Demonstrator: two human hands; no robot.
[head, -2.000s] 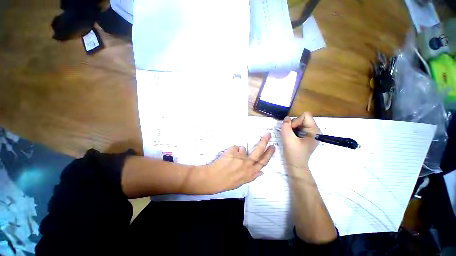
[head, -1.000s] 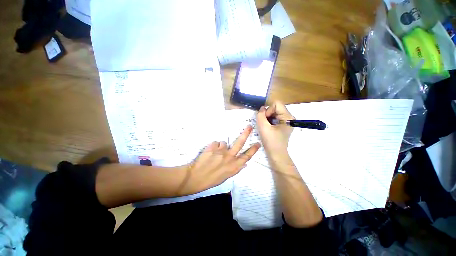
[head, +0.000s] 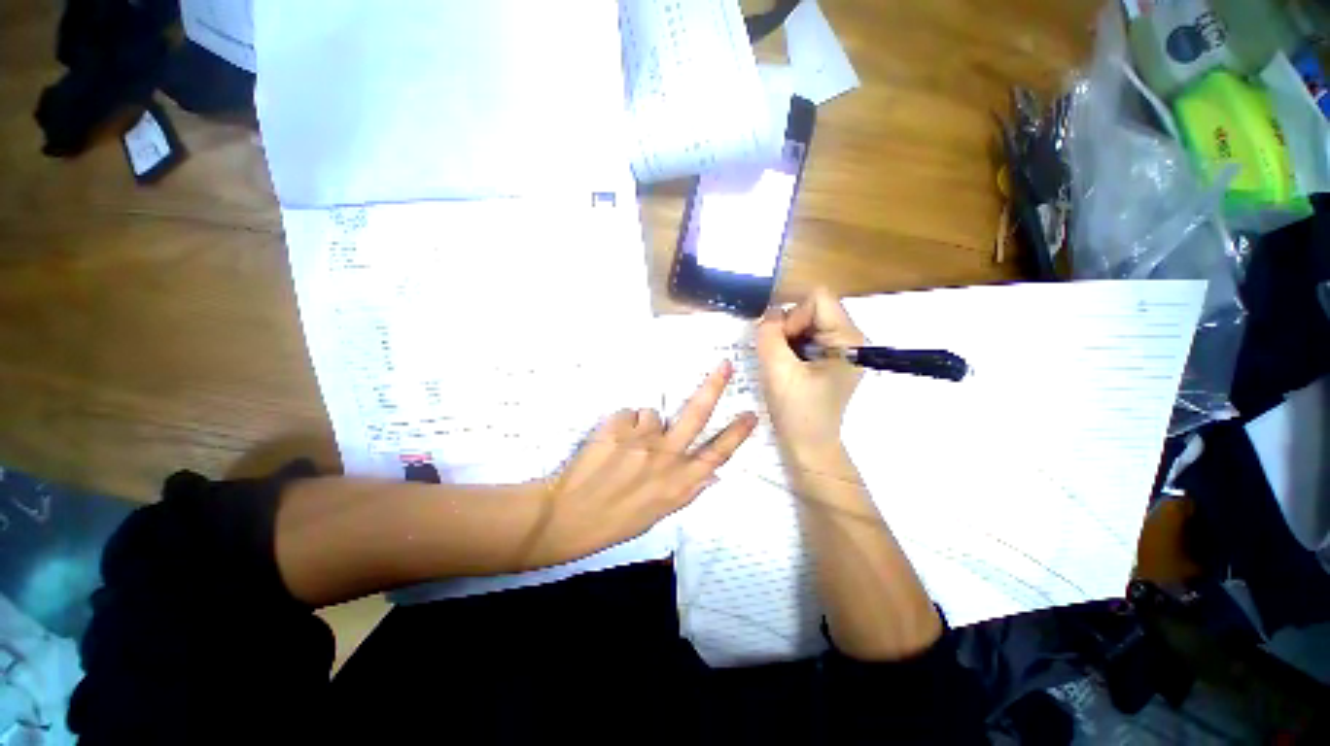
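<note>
My right hand (head: 811,382) holds a black pen (head: 912,362), its tip end at the upper left of the ruled notebook (head: 1021,452). My left hand (head: 642,474) lies flat with fingers spread over the printed sheet (head: 481,321) and the notebook's left edge, holding nothing. The sheet has faint text, washed out by glare, and a small garment picture partly beside my left forearm. A smartphone (head: 741,219) with a bright screen lies just above the notebook. A turned-up white sheet (head: 438,102) covers the top of the printed sheet.
The brown wooden table (head: 131,335) holds black fabric (head: 102,66) and a small black tag (head: 149,144) at upper left. A curled paper (head: 703,95) touches the phone. Dark tools (head: 1039,182), a clear plastic bag (head: 1130,190) and a green packet (head: 1237,142) lie at right.
The whole view has shifted, so papers, phone and hands appear further left and slightly higher than two seconds ago. Both hands keep nearly the same places on the papers; the pen is still held.
</note>
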